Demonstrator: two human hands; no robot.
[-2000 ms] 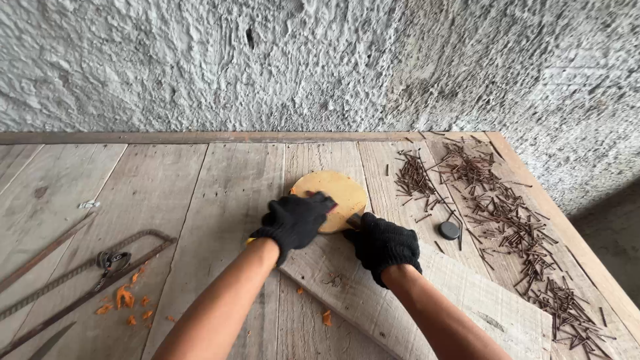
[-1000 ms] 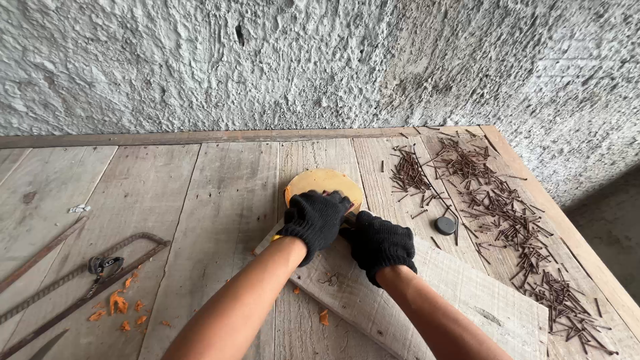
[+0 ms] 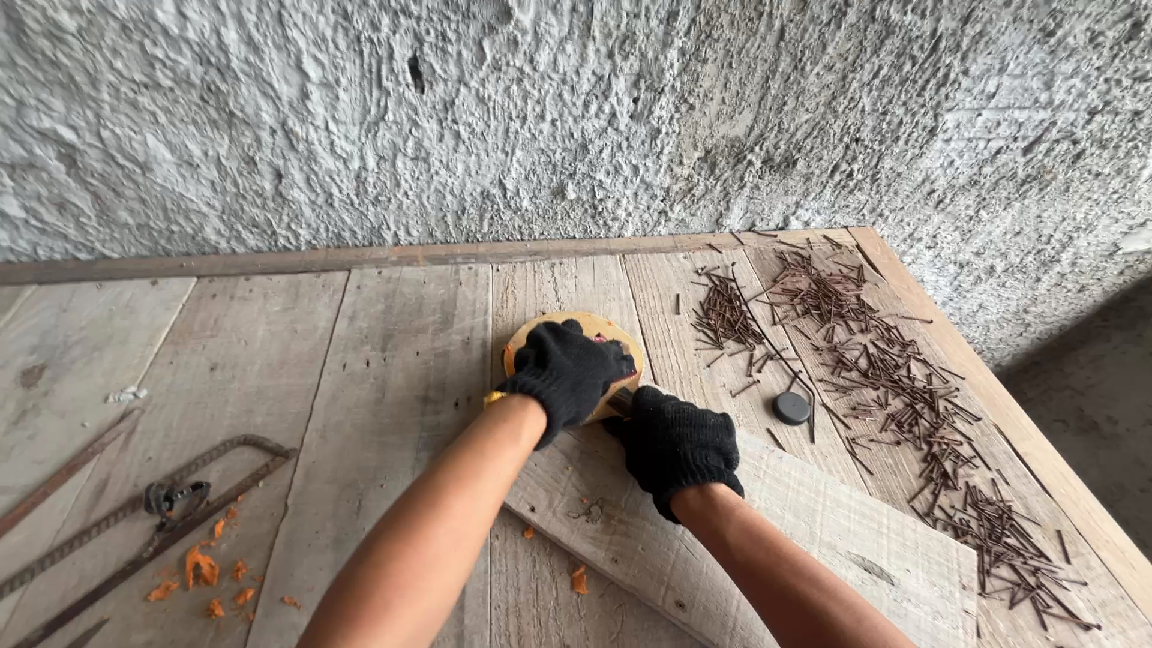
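A round, flat, yellowish disc (image 3: pixel 576 320), seemingly wood, lies at the far end of a loose wooden plank (image 3: pixel 837 531) on the planked table. My left hand (image 3: pixel 565 371), in a black knit glove, rests over the disc; a small reddish item shows by its fingers, too covered to name. Also gloved in black, my right hand (image 3: pixel 679 443) is closed around a dark tool (image 3: pixel 621 401) whose tip meets the disc's near right edge; its kind cannot be told.
Rusty nails (image 3: pixel 909 387) lie heaped along the right side, with a smaller pile (image 3: pixel 727 310) and a round black cap (image 3: pixel 791 408) nearby. At left are a rebar-framed hacksaw (image 3: pixel 171 504), a rusty rod (image 3: pixel 67 472) and orange scraps (image 3: pixel 202 567). A rough wall stands behind.
My left hand has shifted rightward across the disc since the earliest frame, covering its middle. My right hand has stayed beside the disc's near right edge.
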